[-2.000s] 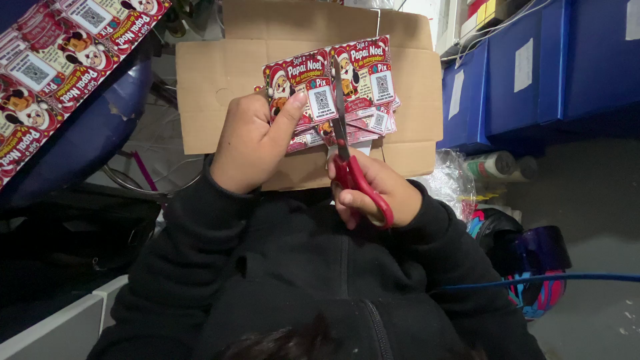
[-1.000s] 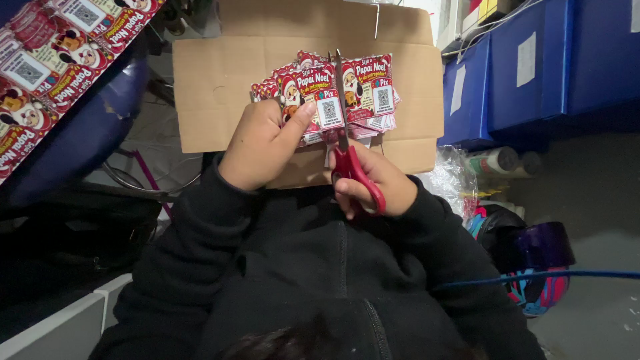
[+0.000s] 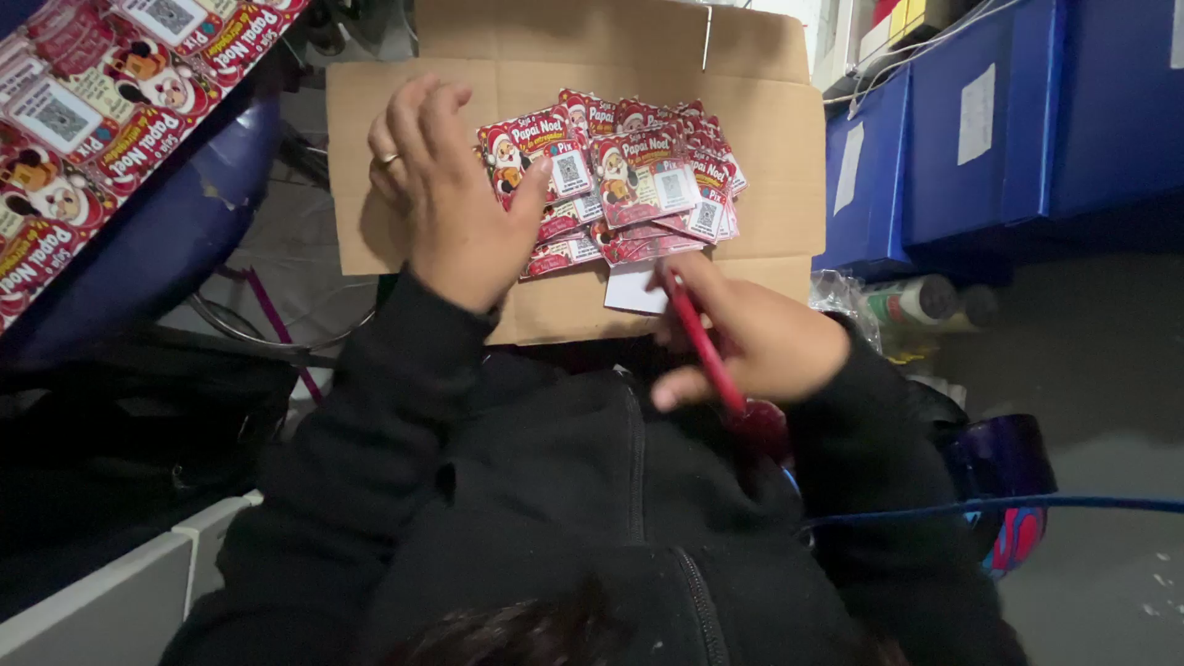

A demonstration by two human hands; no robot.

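Observation:
Several small red printed Santa cards [image 3: 641, 178] lie overlapped in a pile on a flattened cardboard box [image 3: 573, 319]. My left hand [image 3: 460, 199], with a ring on one finger, rests at the pile's left side; its fingers are spread and the thumb touches the leftmost card [image 3: 525, 146]. A white piece of paper [image 3: 635, 289] shows at the near edge of the pile. Just right of it my right hand [image 3: 754, 328] holds red-handled scissors [image 3: 705, 347], blurred, with the handles pointing down toward my body. The scissor blades are hidden or too blurred to make out.
Uncut sheets of the same red print [image 3: 92, 120] lie at the upper left on a dark blue surface [image 3: 199, 208]. Blue boxes [image 3: 971, 157] with white labels line the right side. Plastic bottles [image 3: 911, 301] and a blue cord [image 3: 1091, 504] are at the right.
The two joined cards that were between my hands are now apart on the pile. My left hand has opened and moved left; the scissors have swung down, away from the cards.

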